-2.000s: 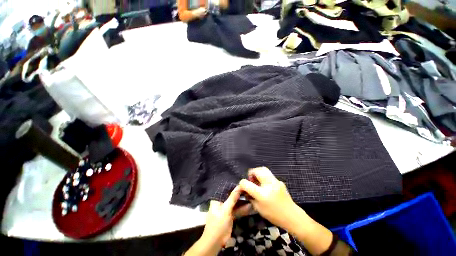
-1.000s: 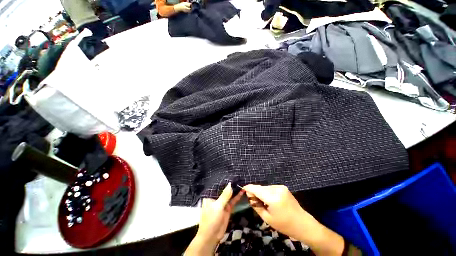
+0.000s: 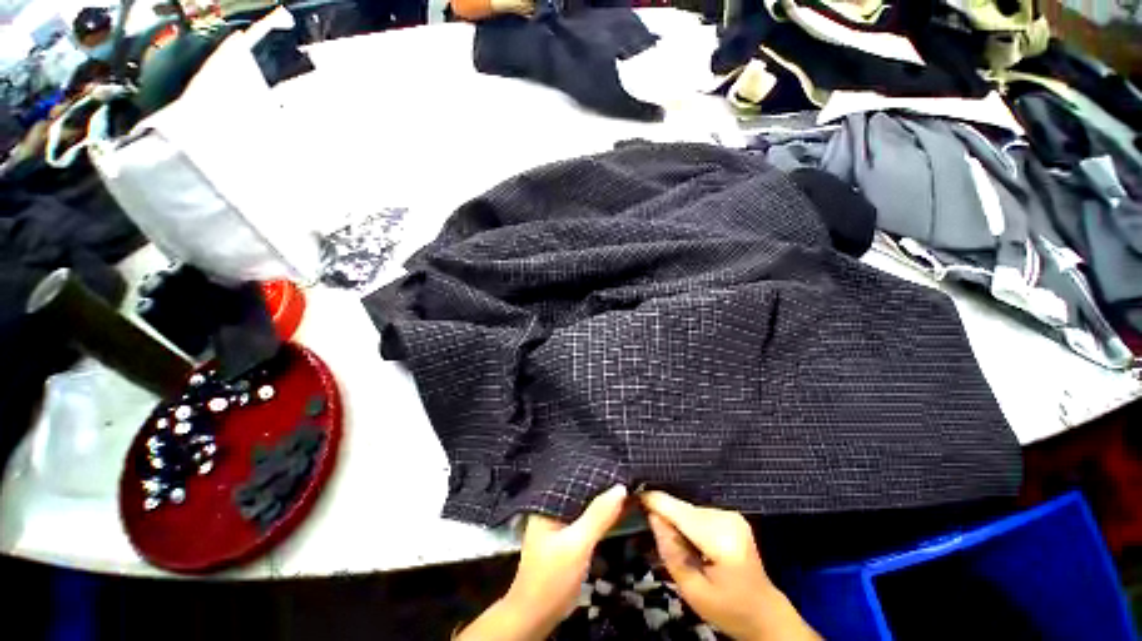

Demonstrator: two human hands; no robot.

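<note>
The dark garment with a fine pale grid (image 3: 701,363) lies rumpled on the white table. My left hand (image 3: 564,557) pinches its near edge between thumb and fingers. My right hand (image 3: 716,551) is close beside it, fingertips pinched together at the same edge; a small dark spot shows between the two hands. Any needle or thread is too small to make out. Dark buttons (image 3: 282,476) lie in the right part of the round red tray (image 3: 219,547), and small shiny white-and-black pieces (image 3: 182,451) lie in its left part.
A dark tube (image 3: 107,332), a red round object (image 3: 284,304) and a white bag (image 3: 188,207) are at the left. A clear packet (image 3: 363,247) lies behind the tray. Grey garments (image 3: 920,188) are at the far right, a blue bin (image 3: 1002,564) below. A person's sleeve (image 3: 482,8) shows at the top.
My right hand was raised with a thin glint at its fingertips one second ago; it is now lower at the edge. Both hands and the garment edge sit slightly further right. The camera view has shifted.
</note>
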